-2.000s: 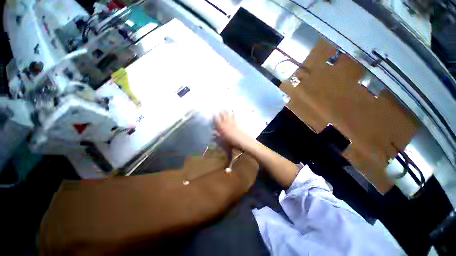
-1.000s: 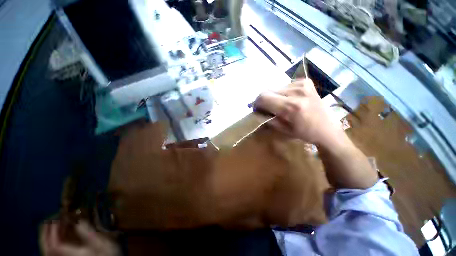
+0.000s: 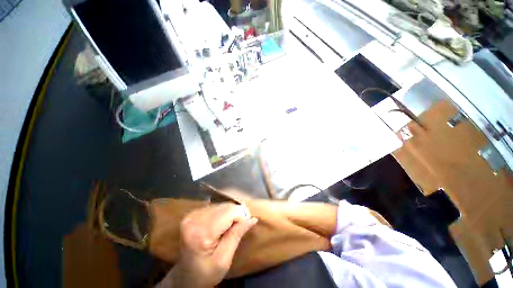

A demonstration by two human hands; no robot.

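A brown bag lies across my lap, with thin looped handles standing at its left end. My left hand is closed at the bag's upper edge, its thumb and fingertips pinching there around a small pale bit. My right forearm reaches in from the right, across the bag. My right hand itself is hidden by the bag and my left hand.
The white sewing machine and its bright bed plate are ahead. A dark screen stands at upper left. A brown panel with clips lies at right. More brown material is at lower left.
My left hand has come from the lower left to the bag's edge. My right hand has dropped from above the bed plate and is now hidden. The bag has shifted lower.
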